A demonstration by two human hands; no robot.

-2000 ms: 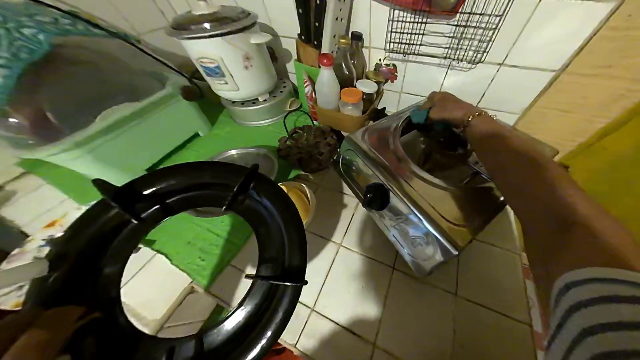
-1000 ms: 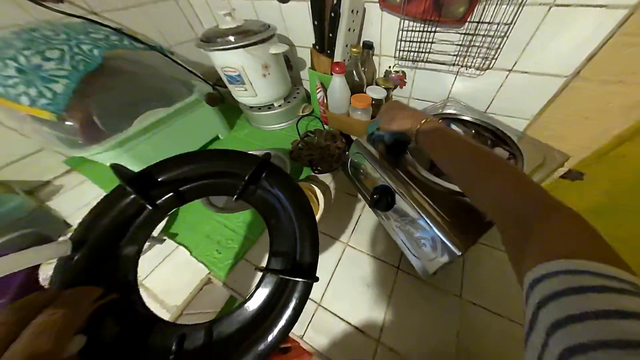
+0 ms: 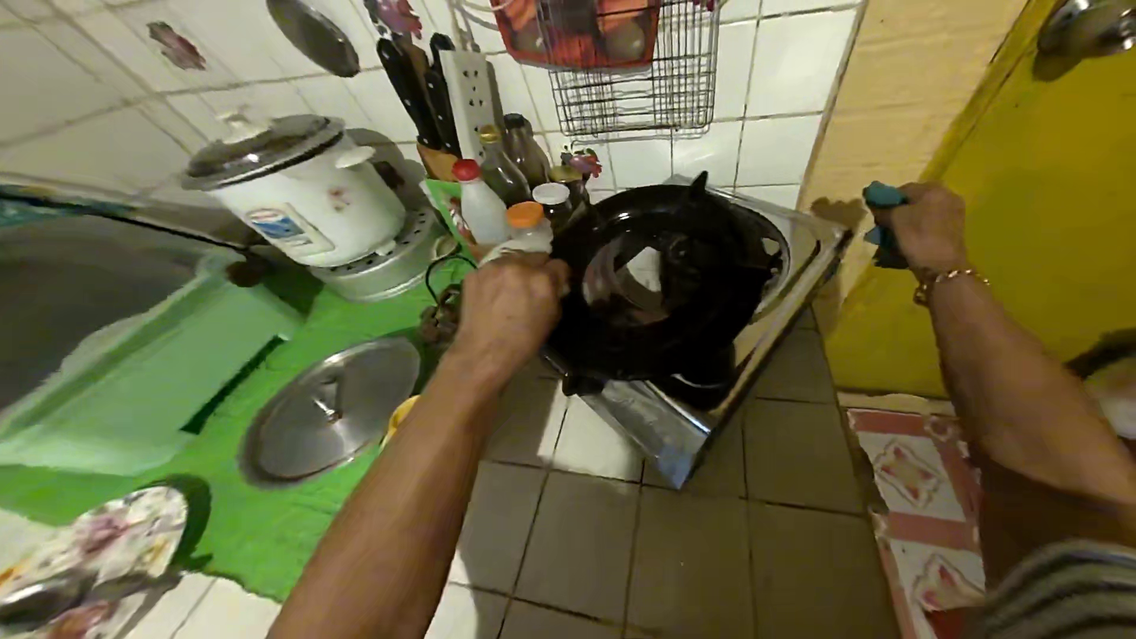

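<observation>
My left hand (image 3: 510, 306) grips the left rim of a black ring-shaped pan support (image 3: 612, 351), with a whitish cloth (image 3: 517, 249) between hand and rim. The support lies tilted over the top of a stainless steel gas stove (image 3: 652, 426); whether it sits flush I cannot tell. Off the stove's right corner, in front of the yellow door, my right hand (image 3: 927, 226) is closed on a teal cloth (image 3: 886, 197) and touches neither stove nor support. The stove's knob is hidden.
Bottles and jars (image 3: 484, 209) stand behind my left hand, beside a knife holder (image 3: 439, 162). A white rice cooker (image 3: 306, 191), a metal lid (image 3: 333, 408) and a green plastic container (image 3: 151, 355) are at left. A wire rack (image 3: 639, 98) hangs above. The yellow door (image 3: 1003, 222) is at right.
My left hand has brought the black pan support from the lower left onto the stove. My right hand has moved off the stove to the right, with the teal cloth. The view has shifted.
</observation>
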